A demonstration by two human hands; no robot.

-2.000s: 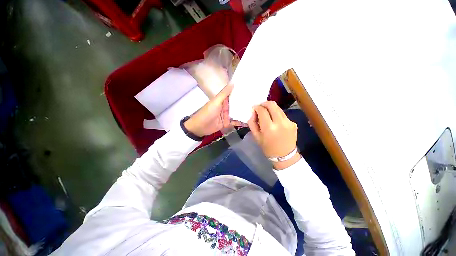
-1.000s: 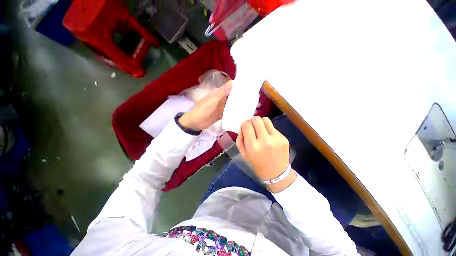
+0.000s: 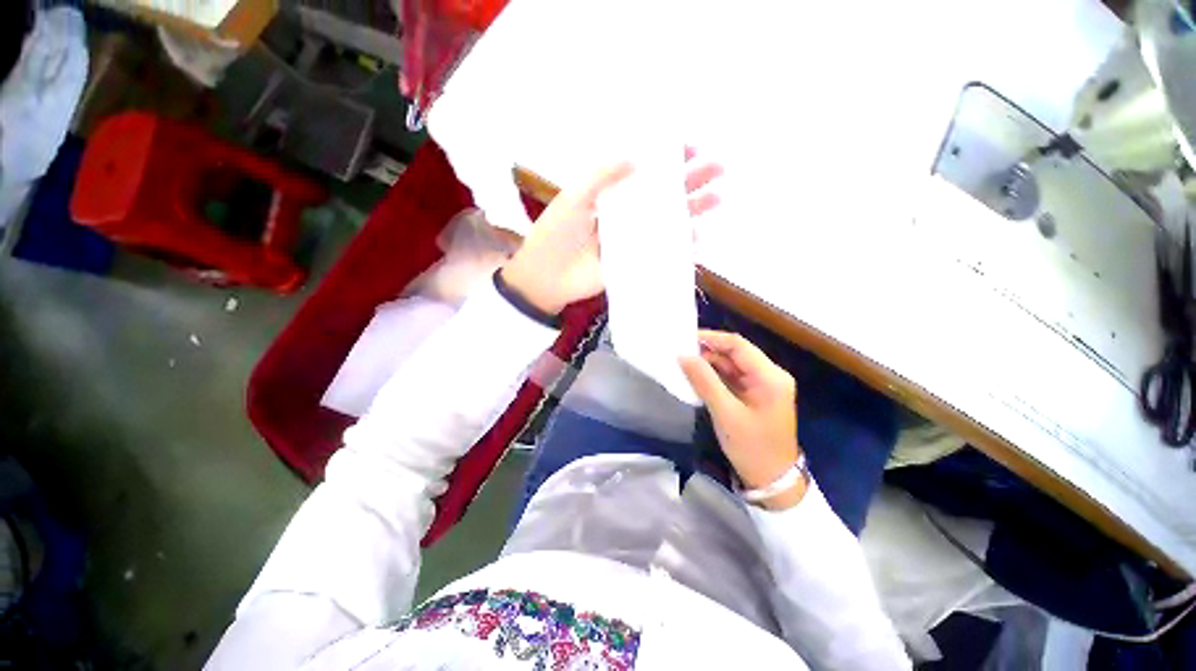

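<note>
A white fabric strip (image 3: 645, 269) hangs between my hands at the table edge; its upper part merges with the bright white table. My left hand (image 3: 571, 247) is under the strip, which lies across its palm, with fingertips showing beyond the strip's right side. My right hand (image 3: 750, 400) pinches the strip's lower right edge between thumb and fingers. A sheer strip (image 3: 630, 397) lies below it over my lap. Whether my right hand also holds a small tool cannot be told.
The white, wood-edged table (image 3: 839, 357) carries a sewing machine bed (image 3: 1036, 223) and black-handled scissors (image 3: 1167, 380) at right. A red container (image 3: 295, 380) with folded white pieces (image 3: 380, 354) stands left of my knees. A red stool (image 3: 197, 197) stands farther left.
The view has shifted right, showing more machine and the scissors. My left hand now lies open beneath the strip, and more of the strip shows between my hands. My right hand holds its lower edge.
</note>
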